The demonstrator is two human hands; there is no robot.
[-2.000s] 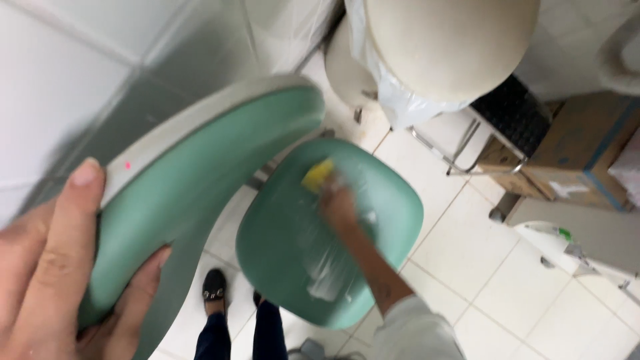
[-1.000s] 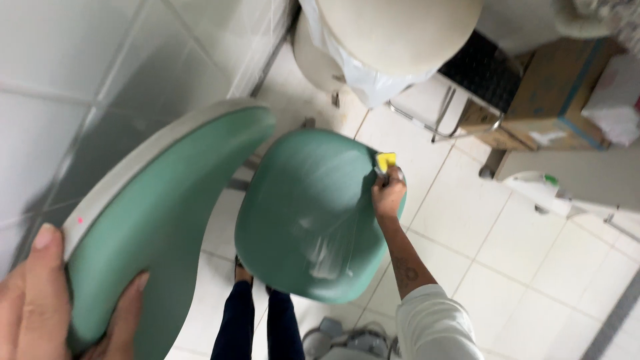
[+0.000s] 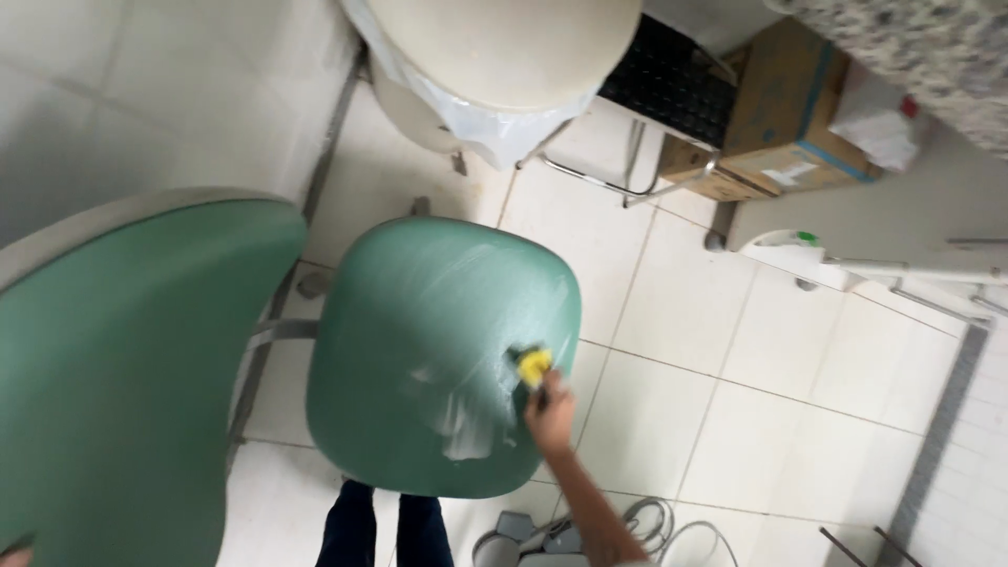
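My right hand [image 3: 550, 411] is closed on a yellow-and-dark sponge [image 3: 535, 367], which rests on the right part of a green padded stool seat [image 3: 394, 346]. Whitish streaks of wet or foam mark the seat's surface. To the left stands a curved green backrest [image 3: 142, 346] with a pale rim, joined to the seat by a metal bar [image 3: 287, 330]. Only a sliver of my left hand [image 3: 17, 551] shows at the bottom left corner, against the backrest; what its fingers do is hidden.
A round bin [image 3: 512, 47] with a white plastic liner stands beyond the seat. Cardboard boxes [image 3: 780, 118] and a black step with metal legs [image 3: 669, 87] are at upper right. Grey foot pedals with cables [image 3: 504, 543] lie near my legs on the tiled floor.
My right hand with the sponge has moved from the seat's far right edge back toward its near right part. My left hand, earlier gripping the backrest's rim, is now mostly out of view.
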